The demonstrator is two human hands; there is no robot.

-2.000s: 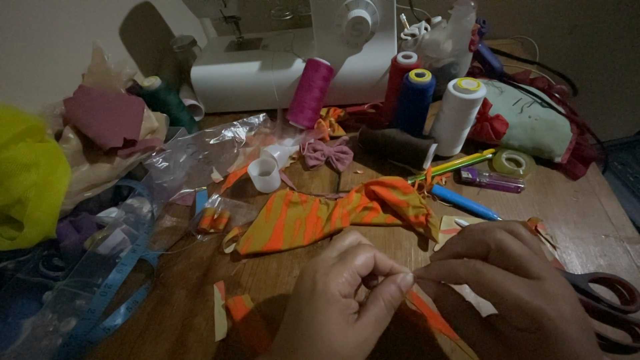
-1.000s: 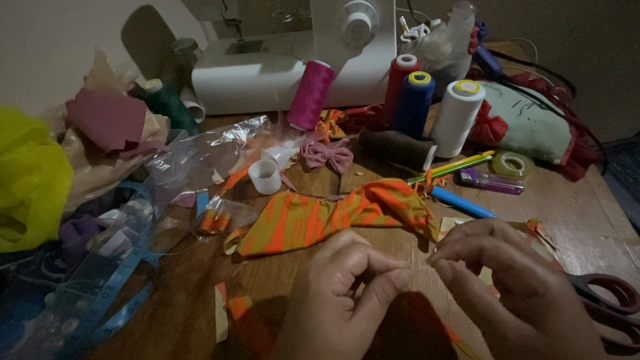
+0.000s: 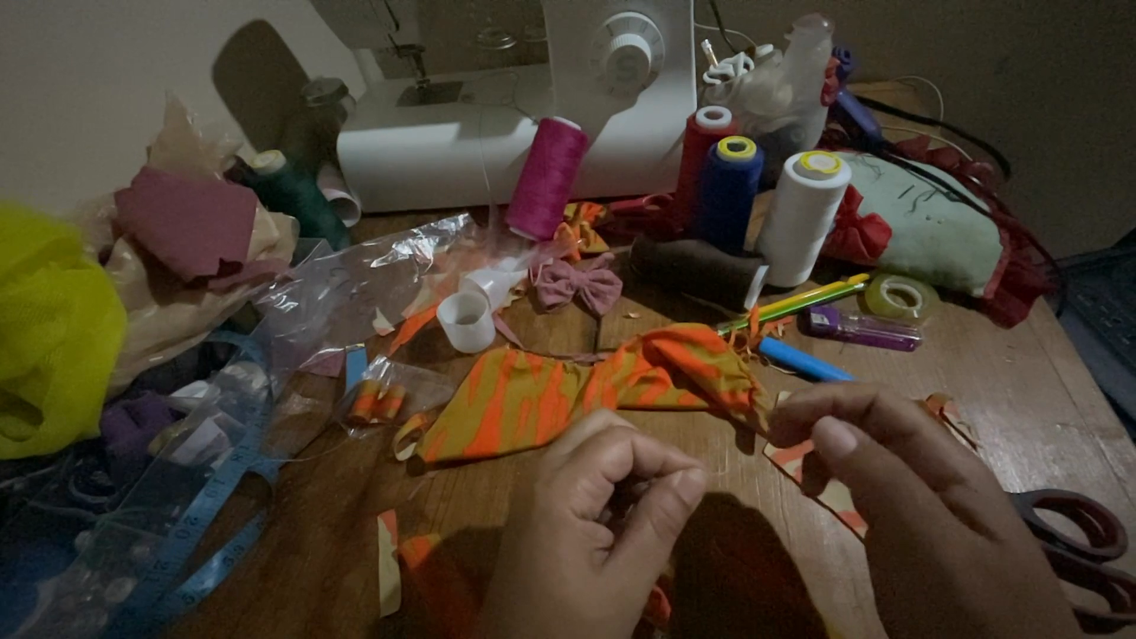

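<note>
My left hand (image 3: 603, 524) is raised over the wooden table, thumb and forefinger pinched together; whatever lies between them is too small to make out. To its right, my right hand (image 3: 905, 488) has thumb and forefinger apart, and no held item shows there. Just beyond both hands lies a gathered piece of orange and olive patterned fabric (image 3: 515, 404). Patterned fabric scraps (image 3: 825, 488) lie by my right hand, and another orange piece (image 3: 435, 577) is partly hidden by my left. Scissors (image 3: 1074, 541) with dark handles rest at the right edge.
Behind stand a white sewing machine (image 3: 444, 142) and thread cones, among them magenta (image 3: 548, 177), blue (image 3: 729, 195) and white (image 3: 803, 222). A blue measuring tape (image 3: 209, 506), clear plastic and yellow mesh fabric (image 3: 53, 328) fill the left. A purple lighter (image 3: 865, 328) lies at right.
My two hands were together at the fingertips two seconds ago and are now apart. My right hand has moved right and its thumb and forefinger have spread.
</note>
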